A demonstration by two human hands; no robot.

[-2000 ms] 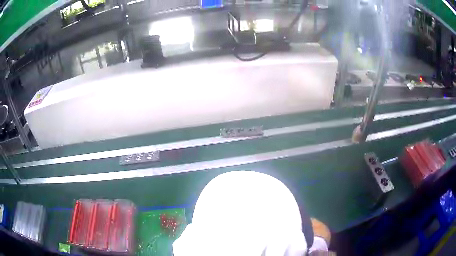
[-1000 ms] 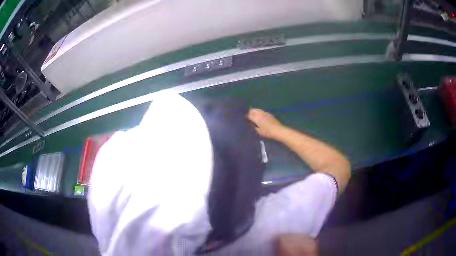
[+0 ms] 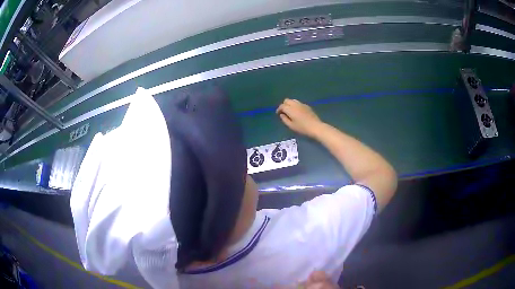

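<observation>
Neither of my hands can be made out. A blurred bit of skin shows at the bottom edge, and I cannot tell whose it is. A silver plate with round fan-like cutouts lies on the green bench, partly hidden behind another worker's dark and white cap. A three-hole unit with a dark body stands at the right. Two more plates lie at the far rails, one just behind the other. A small plate lies at the left.
A person in a white shirt and cap blocks the centre and left. Their bare hand is over the bench. Clear trays and a blue box are at the left. A metal post stands at the upper right.
The view has tilted down. The worker's cap has shifted left, uncovering the fan-hole plate. The red trays are now hidden. The plates at the rails appear further right.
</observation>
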